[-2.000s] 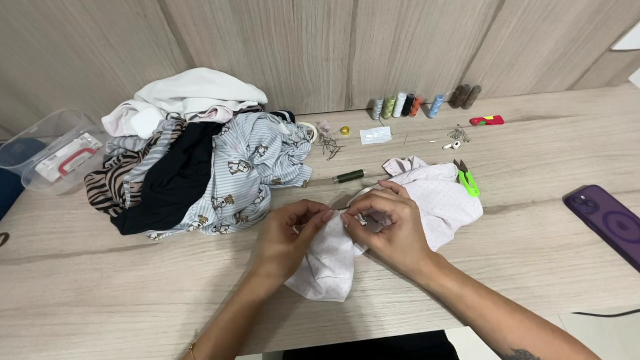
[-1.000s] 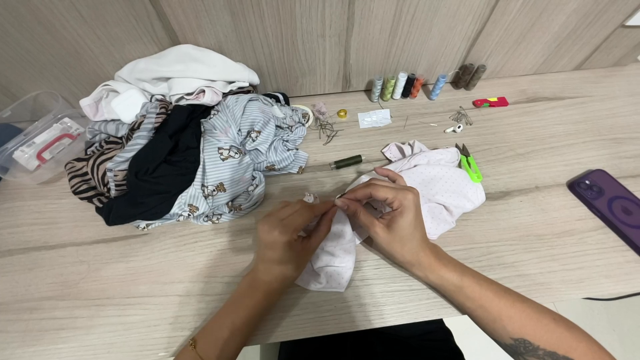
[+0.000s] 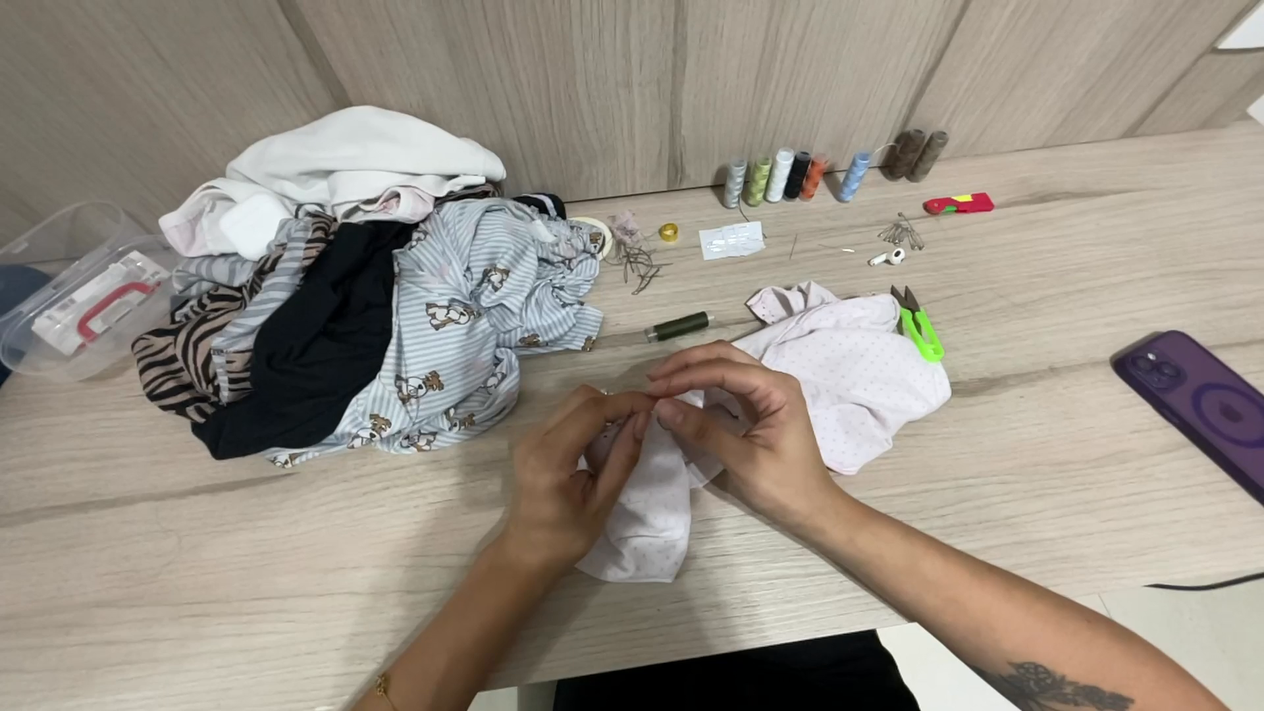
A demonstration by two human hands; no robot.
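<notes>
My left hand (image 3: 578, 469) pinches the pale dotted cloth (image 3: 839, 370) between thumb and forefinger. Against its fingertips, my right hand (image 3: 755, 430) has thumb and fingers closed at the same edge of the cloth; whether a needle is between them is too small to tell. Part of the cloth hangs below my hands, the rest lies spread to the right. A dark green thread spool (image 3: 678, 327) lies just beyond my hands. Green-handled thread snips (image 3: 920, 326) rest against the cloth's right side, blades pointing away.
A heap of clothes (image 3: 326, 326) lies at the left beside a clear plastic box (image 3: 74, 296). Thread spools (image 3: 780, 176) stand along the back panel. Nearer lie loose pins (image 3: 901, 232), an earbud (image 3: 887, 257), a red tool (image 3: 960, 203) and a white packet (image 3: 732, 240). A purple phone (image 3: 1200, 405) lies right.
My hands stay together at the cloth. My left fingers were more curled over a moment ago; now forefinger and thumb are more extended at the edge.
</notes>
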